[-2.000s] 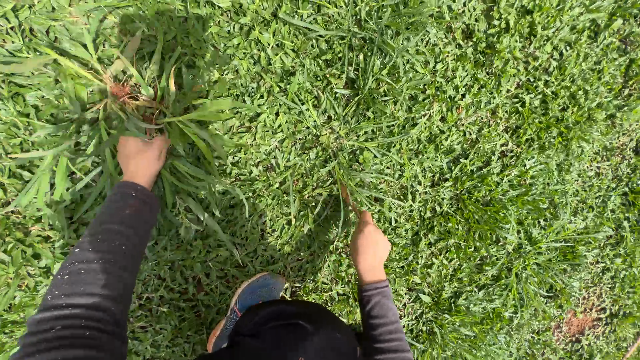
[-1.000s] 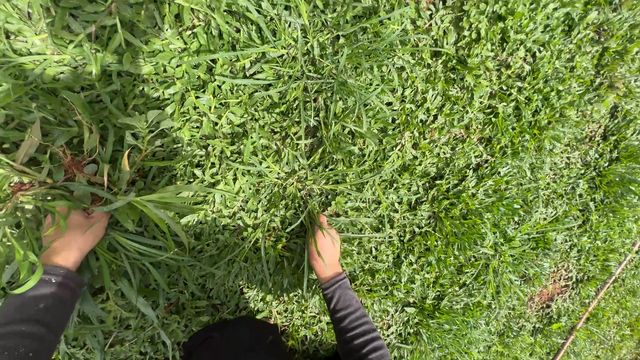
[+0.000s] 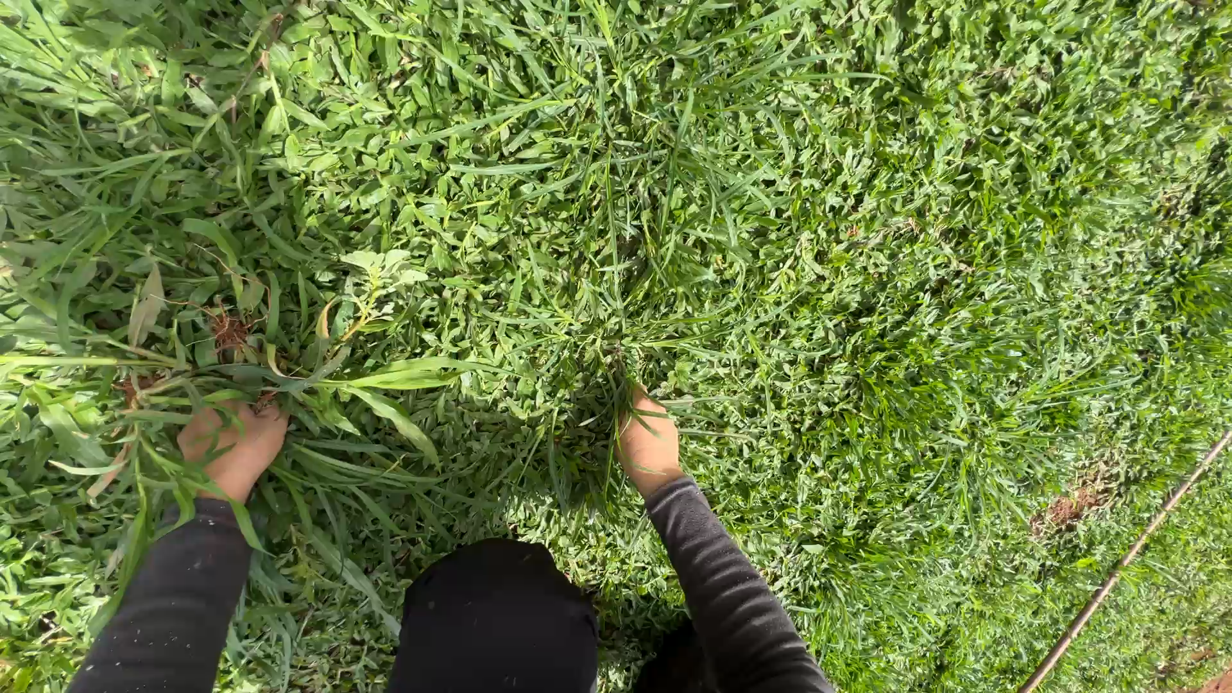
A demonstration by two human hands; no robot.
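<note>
My left hand (image 3: 234, 445), at the lower left, is closed on a bunch of uprooted grass (image 3: 404, 373) with long broad blades. Reddish-brown roots (image 3: 229, 329) show just above the knuckles. Near the middle, my right hand (image 3: 649, 441) is down among the blades of a grass clump (image 3: 621, 351) that is rooted in the lawn. Its fingertips are partly hidden by the blades, and they seem to be round the base of the clump. Both forearms are in dark sleeves.
Low leafy ground cover (image 3: 462, 231) and tufts of finer grass (image 3: 914, 385) surround the hands. A patch of bare reddish soil (image 3: 1073, 505) lies at the right. A thin stick or pole (image 3: 1116, 577) runs slantwise at the lower right. My knee in black cloth (image 3: 496, 616) is at the bottom.
My right hand held a brown, narrow thing at the clump two seconds ago; it does not show now. My left hand keeps its grass bunch. The view has shifted, and the stick has come into sight.
</note>
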